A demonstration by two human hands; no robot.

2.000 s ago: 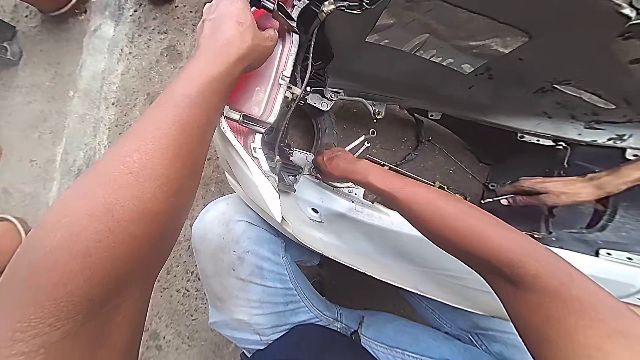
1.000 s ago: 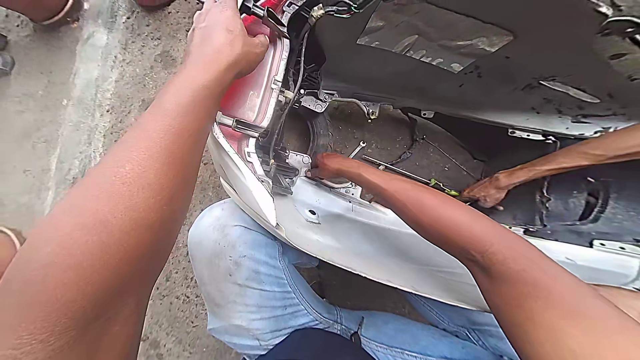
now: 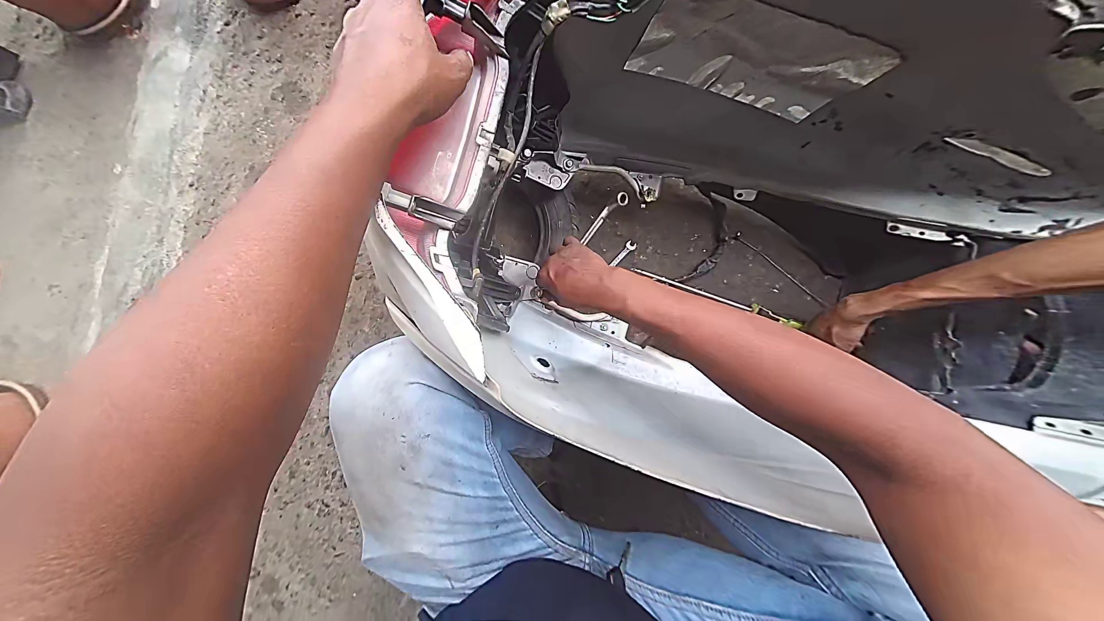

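Note:
My left hand (image 3: pixel 401 60) rests at the top over the red lamp lens (image 3: pixel 444 159), beside a black bracket (image 3: pixel 470 24); its fingers are mostly out of view. My right hand (image 3: pixel 576 274) is closed, with the fingertips at a metal bracket (image 3: pixel 520 274) on the inner edge of the white bumper (image 3: pixel 604 379). Whether it holds anything is hidden. Two wrench ends show just beyond it, a ring end (image 3: pixel 622 199) and an open end (image 3: pixel 629 247). A wiring harness (image 3: pixel 509 172) runs down beside the lamp.
Another person's hand (image 3: pixel 841 323) reaches in from the right, near a yellow-green thing (image 3: pixel 780 317) on a thin rod. A dark panel with a clear patch (image 3: pixel 759 56) spans the top. My jeans-clad knee (image 3: pixel 405 431) touches the bumper area. Feet of others show at the left.
The other person's hand has shifted left along the inner edge since the first frame. My left and right hands stay at about the same places.

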